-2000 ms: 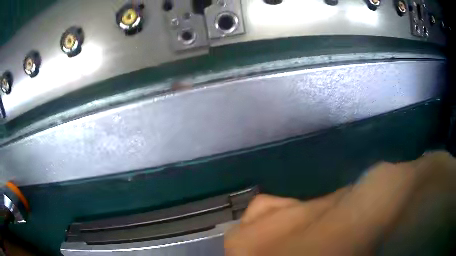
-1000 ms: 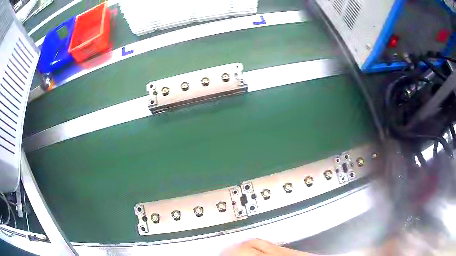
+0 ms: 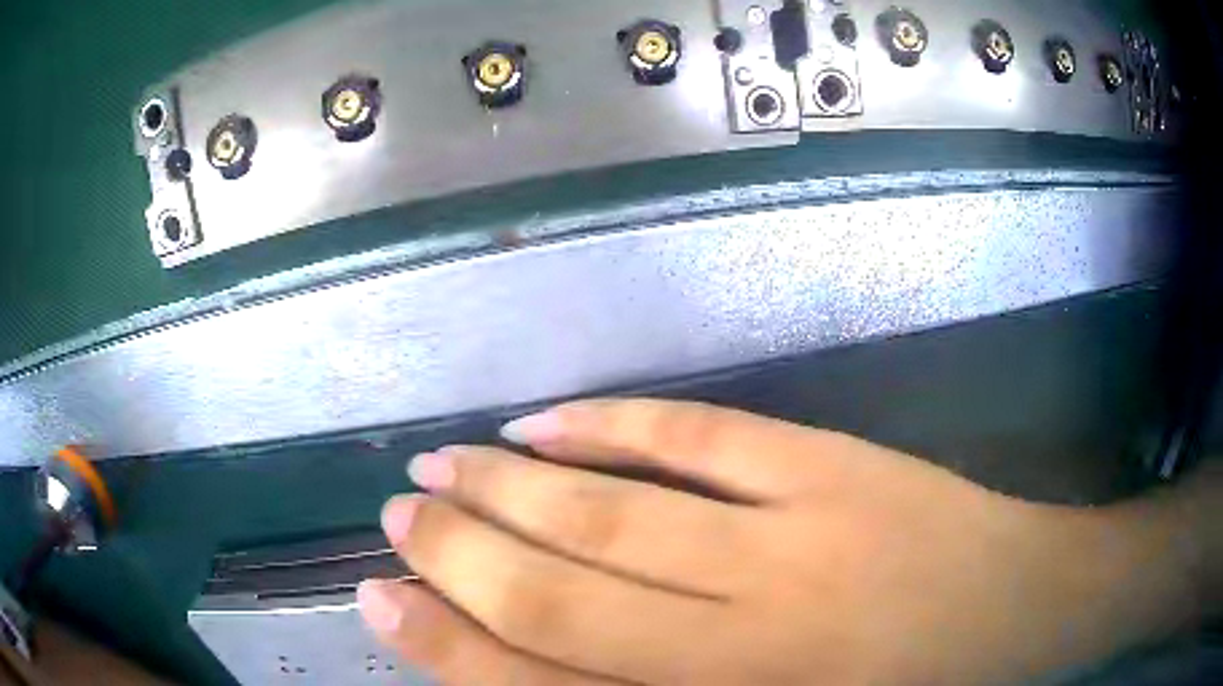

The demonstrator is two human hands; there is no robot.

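Observation:
A pale silver cover plate (image 3: 288,650) with small dot-like holes lies at the bottom, cut off by the frame. Dark layered plate edges (image 3: 268,574) show just behind it. My right hand (image 3: 697,536) is palm down over the right part of the plate, fingers extended and slightly apart. It hides that part, and its thumb is not visible. A blurred skin-toned patch (image 3: 81,659) at the bottom left corner may be part of my left hand; what it does cannot be told.
Grey fixture plates (image 3: 429,161) with small gold-centred components (image 3: 496,73) lie end to end along the top on the green surface. A wide silver rail (image 3: 537,302) crosses between them and my hand. A round silver fitting with an orange ring (image 3: 78,499) is at the left.
The view dropped from the wider bench back to close above the plates. My right hand, bunched and blurred at the stack's right end two seconds ago, now spreads farther left over the plate.

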